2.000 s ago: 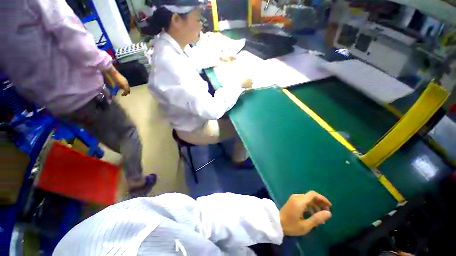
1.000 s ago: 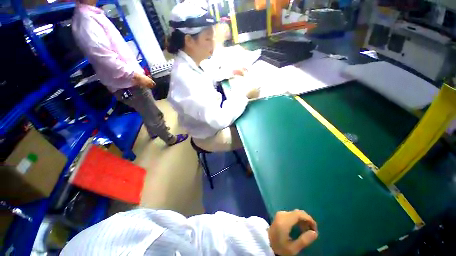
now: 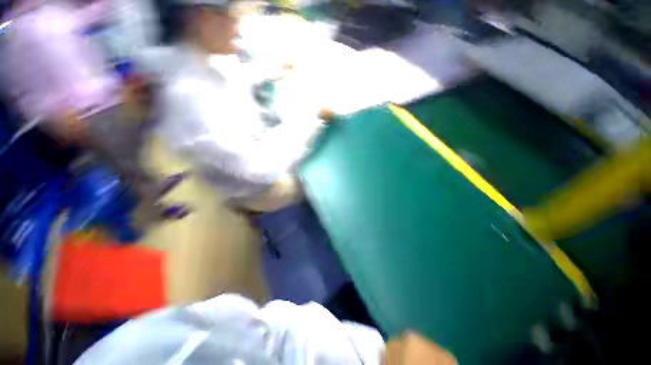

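Note:
My left hand [image 3: 420, 349] is at the bottom edge of the picture, over the near edge of the green bench [image 3: 407, 214]. It is blurred and its fingers are cut off by the frame, so I cannot tell whether they are apart or closed, or hold anything. A white striped sleeve [image 3: 235, 335] reaches to it from the lower left. My right hand is not in view. A dark, blurred area with pale spots lies at the lower right of the bench.
A yellow tape line [image 3: 464, 168] runs along the bench. A yellow post [image 3: 592, 196] rises at the right. A person in white [image 3: 214, 121] sits at the bench's far left side. A person in pink [image 3: 57, 64] stands behind. A red crate [image 3: 108, 281] is at the lower left.
The view has swung and blurred. My left hand has dropped lower in the picture, and its curled fingers and thumb no longer show. The standing person and red crate appear further left.

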